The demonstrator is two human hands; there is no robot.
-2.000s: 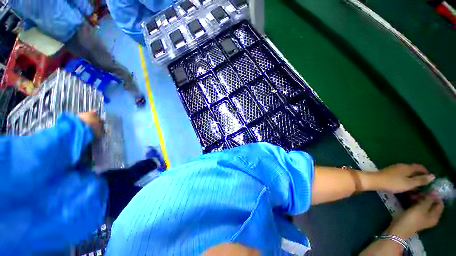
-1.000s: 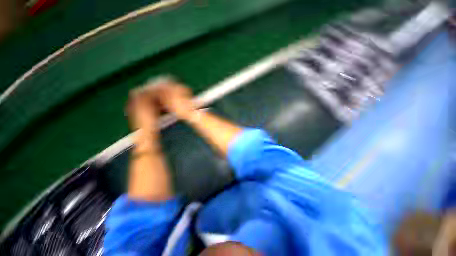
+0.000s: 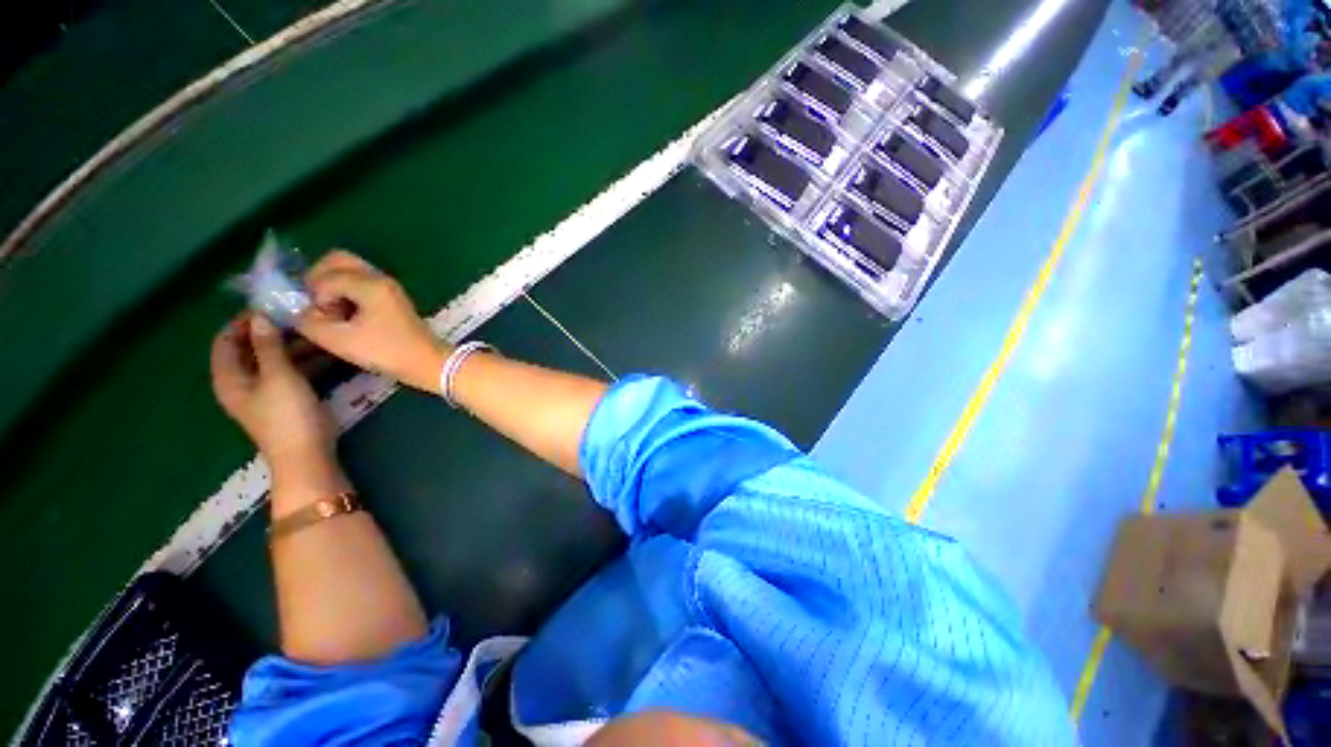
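Observation:
My left hand [image 3: 270,391] and my right hand [image 3: 358,315] meet over the green belt. Their fingertips pinch a small crumpled, shiny, whitish clear film scrap [image 3: 273,283] between them. Something dark shows between and under the hands, too hidden to name. A clear blister tray [image 3: 917,291] with two rows of pockets holding dark flat units [image 3: 864,234] lies on the dark green bench, beyond my right arm. A black blister tray [image 3: 139,686] with cross-hatched pockets is cut off at the lower left.
The green conveyor belt [image 3: 438,161] curves along the far side, behind the bench's pale edge strip [image 3: 584,219]. The blue floor with yellow lines lies to the right. An open cardboard carton [image 3: 1175,591], a blue crate [image 3: 1267,464] and white wrapped items [image 3: 1285,333] stand at the right.
The view has swung along the bench; the blurred clear tray is now sharp and the black tray shows less. The hands stay together over the belt, with the film visible again between the fingertips.

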